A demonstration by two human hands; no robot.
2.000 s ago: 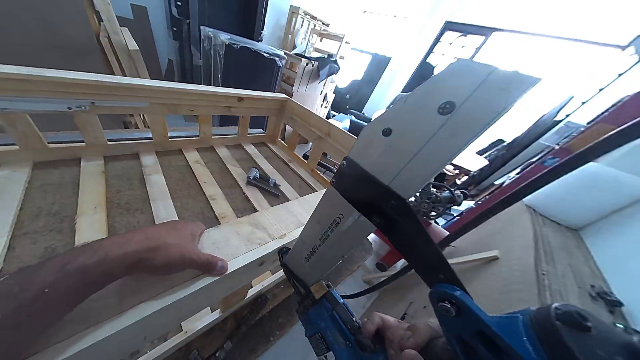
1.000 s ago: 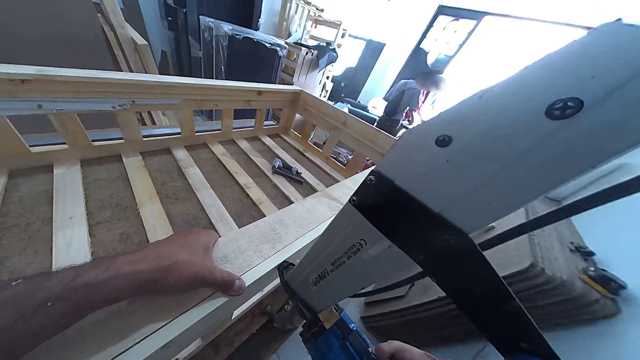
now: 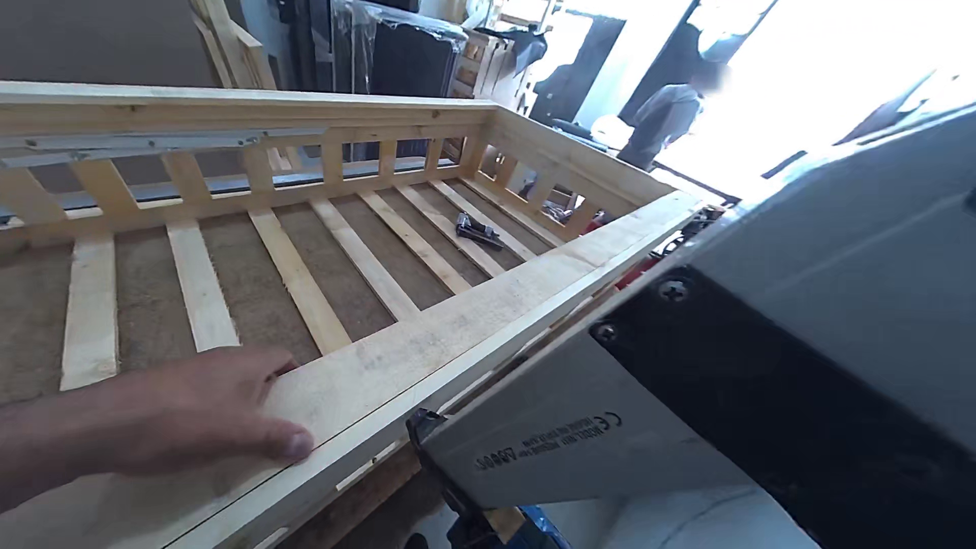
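My left hand (image 3: 221, 412) grips the near wooden top board (image 3: 427, 328) of a slatted pine frame, its thumb on the upper face and its fingers at the inner edge. Large and close on the right is the grey metal magazine (image 3: 564, 435) of what looks like a pneumatic nail or staple gun, with a black bracket (image 3: 770, 396) screwed to it. The magazine's narrow end is beside the outer face of the near rail; contact cannot be told. Part of the gun's blue body (image 3: 541, 526) shows at the bottom. My right hand is out of view.
A small dark air tool (image 3: 479, 230) lies on the slats inside the frame. The far rail (image 3: 305, 107) carries a metal strip (image 3: 152, 142). Beyond the far corner, a person (image 3: 663, 114) bends near the bright opening. Plastic-wrapped dark panels (image 3: 404, 69) stand behind.
The gun has come closer to the camera and fills more of the right side. My right hand, seen at the bottom earlier, has left view. My left hand stays on the board.
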